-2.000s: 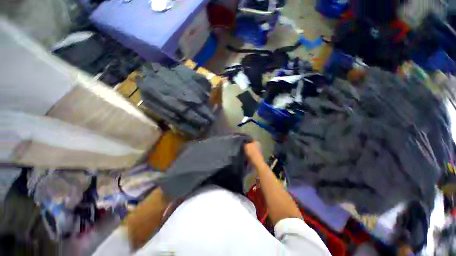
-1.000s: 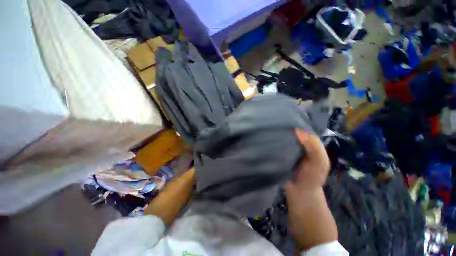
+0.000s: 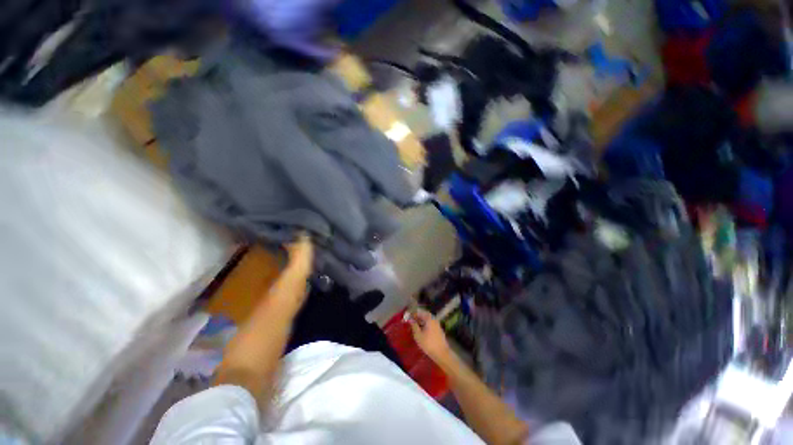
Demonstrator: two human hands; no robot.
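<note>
A pile of grey garment pieces [image 3: 287, 148] lies on the cardboard cartons [image 3: 252, 282], its folds loose and uneven. My left hand [image 3: 298, 256] is at the near edge of the pile; its fingertips are blurred against the cloth, so I cannot tell if it grips a piece. My right hand [image 3: 424, 328] is lower and to the right, away from the pile, over the red basket [image 3: 413, 352]. No cloth shows in it, and its fingers are small and blurred.
A large dark grey heap [image 3: 609, 330] fills the right side. A white covered bale [image 3: 87, 261] stands at the left. Black and white scraps [image 3: 504, 87] lie on the floor ahead, near a blue basket [image 3: 476, 213]. A purple table edge [image 3: 291, 22] shows at the top.
The grey cloth that both hands held is now on the pile over the cartons. My right hand has come off it and moved back towards the red basket; my left hand has stayed by the pile.
</note>
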